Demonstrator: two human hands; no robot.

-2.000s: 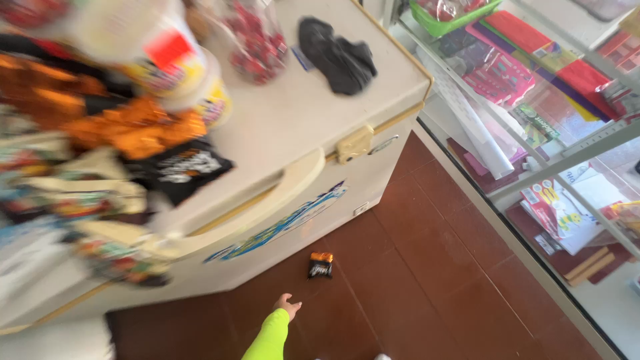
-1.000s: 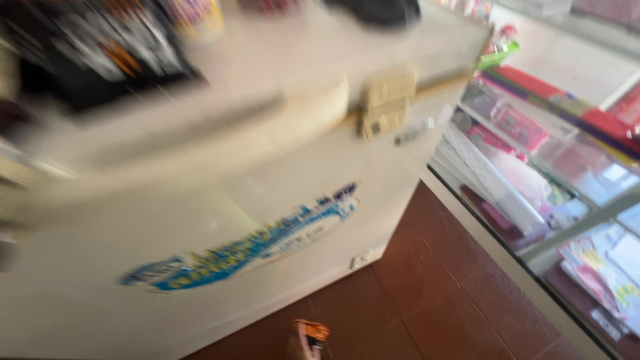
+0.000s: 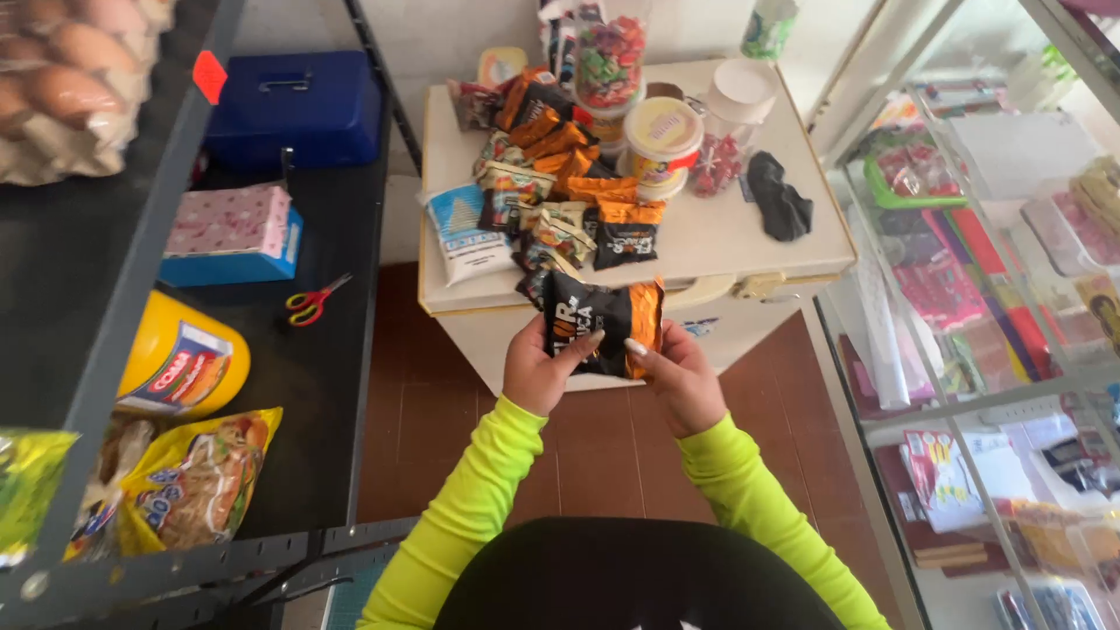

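Note:
A black and orange foil packet (image 3: 604,325) is held sideways between both my hands, above the floor and in front of a white chest freezer (image 3: 744,254). My left hand (image 3: 547,363) grips its black end, thumb on top. On the orange end is my right hand (image 3: 678,376), its thumb also on the face of the packet. Just beyond lie more black and orange packets (image 3: 627,234) and several patterned packets (image 3: 556,234), heaped on the freezer lid beside a white and blue bag (image 3: 468,234).
Tubs (image 3: 663,136), a jar of wrapped sweets (image 3: 610,66) and a black cloth item (image 3: 780,197) stand or lie on the lid. A dark shelf at left bears scissors (image 3: 315,302), a blue metal box (image 3: 297,109) and a yellow container (image 3: 184,357). A glass display case (image 3: 962,394) borders the right.
A small black and orange packet lay on the floor two seconds ago, with one hand reaching near it. Now both hands hold such a packet before the freezer. The view has shifted widely.

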